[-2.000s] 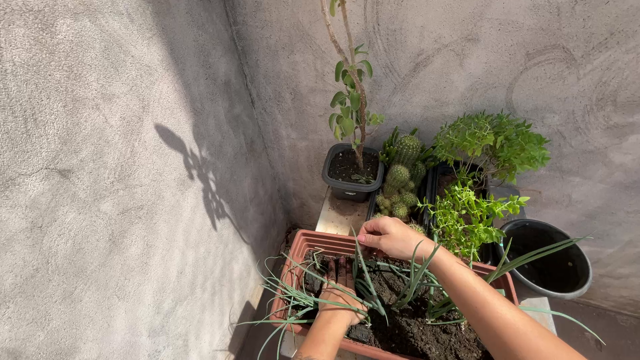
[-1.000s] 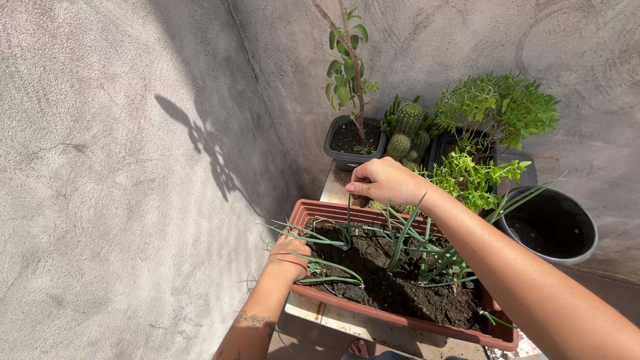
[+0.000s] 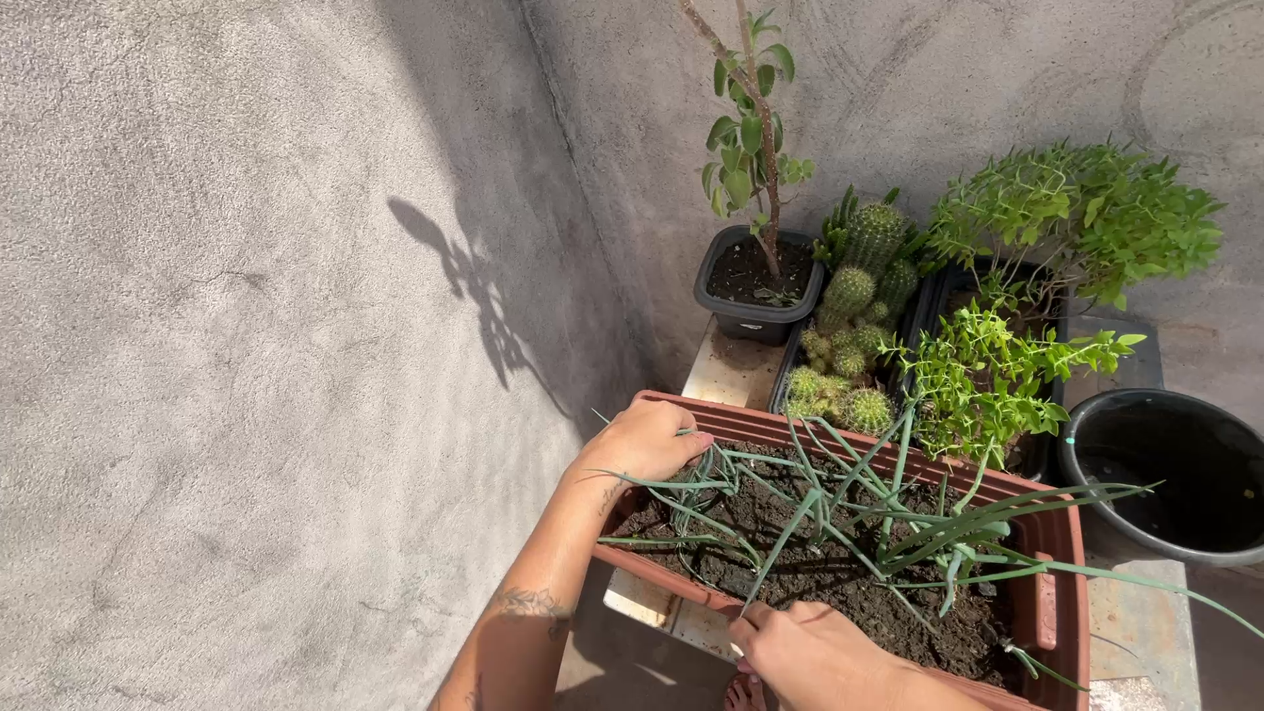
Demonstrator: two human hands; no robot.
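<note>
A long terracotta-coloured plastic planter (image 3: 1062, 592) holds dark soil (image 3: 849, 602) and several green onion plants (image 3: 810, 499) with thin, bending leaves. My left hand (image 3: 642, 441) is at the planter's far left corner, its fingers curled over the rim beside the leaves; whether they grip the rim or some leaves is not clear. Over the near rim is my right hand (image 3: 790, 642), fingertips pinched together at the lower end of a thin onion leaf, and the palm side is hidden.
Behind the planter stand a dark square pot (image 3: 755, 321) with a leafy stem, cacti (image 3: 854, 296) in a black trough and bushy green herbs (image 3: 1076, 217). A round black pot (image 3: 1165, 474) is at the right. Rough grey walls (image 3: 247, 346) meet at the left corner.
My right hand has moved from above the planter's far side to its near rim. My left hand, in the soil two seconds ago, is now at the far left corner.
</note>
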